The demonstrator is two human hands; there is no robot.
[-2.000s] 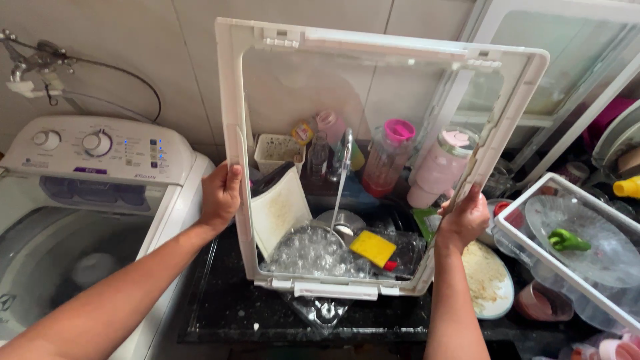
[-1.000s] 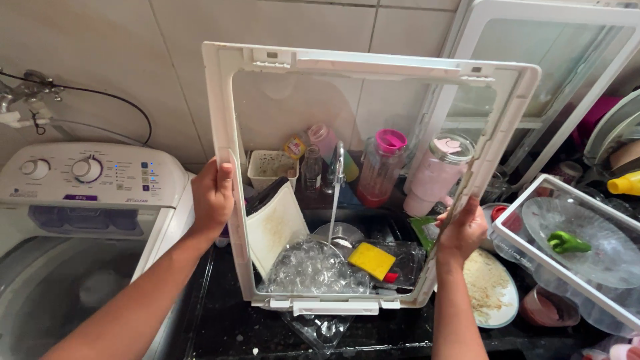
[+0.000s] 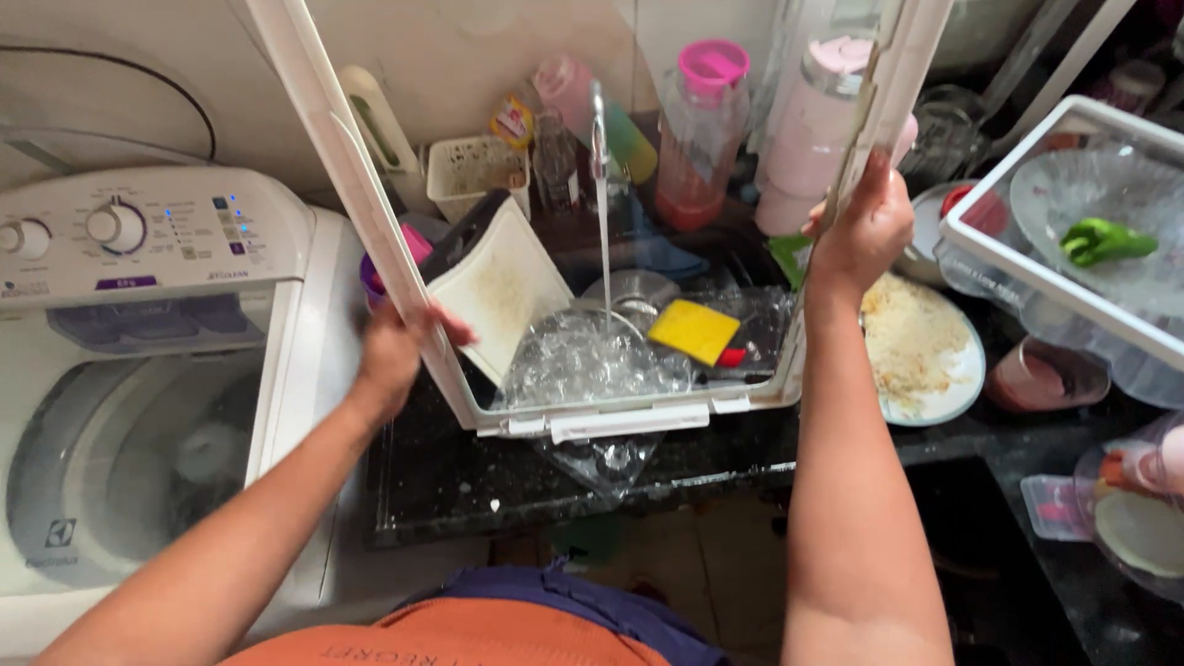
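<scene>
A refrigerator shelf, clear with a white plastic frame, is tilted up over the sink. My left hand grips its left side rail and my right hand grips the right one. Through the clear panel I see water running from the metal faucet, crumpled clear plastic, a white cutting board and a yellow sponge in or at the sink.
A washing machine stands at left. Bottles, including one with a pink lid, line the wall. At right are a food plate, a reddish cup and a white-rimmed clear bin with a green pepper.
The framed shelf, held in both hands, has come nearer, and its top edge has left the view. The view has shifted, and the shirt front now shows at the bottom.
</scene>
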